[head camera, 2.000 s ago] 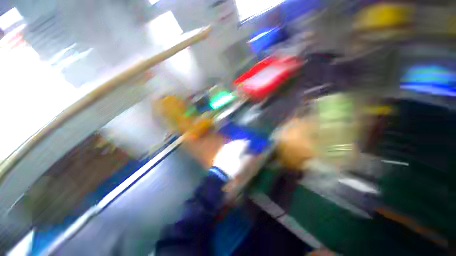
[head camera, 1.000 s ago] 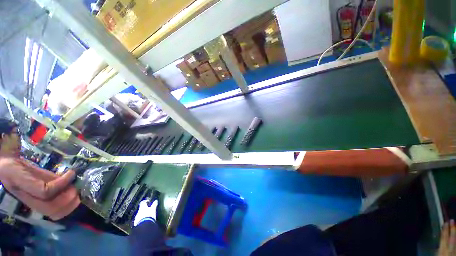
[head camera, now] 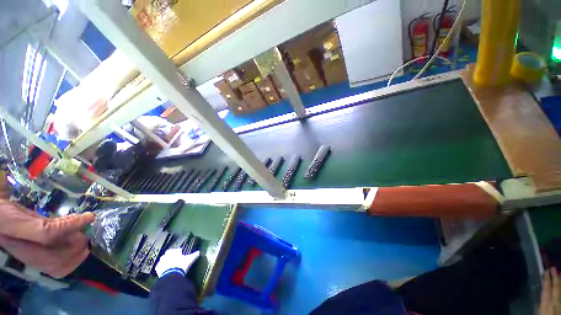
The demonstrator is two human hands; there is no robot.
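Note:
My left hand [head camera: 176, 262], in a white glove, is on a cluster of black remote controls [head camera: 147, 252] on a green side table [head camera: 212, 221] at lower left. Its fingers cover some bars, and I cannot tell whether they are gripping any. My right hand [head camera: 549, 294], bare, is cut off by the right edge; only some fingers show beside a dark object. A row of black remotes [head camera: 317, 162] lies crosswise on the long dark-green supply conveyor [head camera: 393, 135].
A white post [head camera: 178, 98] rises in front of the conveyor. A blue stool [head camera: 261, 264] stands on the blue floor. A person in a pink top [head camera: 46, 237] works at far left beside clear plastic bags [head camera: 114, 226]. Yellow rolls [head camera: 495, 43] stand on the brown board [head camera: 513, 123].
The view has swung from the blurred machine area to the supply conveyor. Since one second ago my left hand has shifted slightly left over the remotes, and the conveyor's remotes sit slightly further right.

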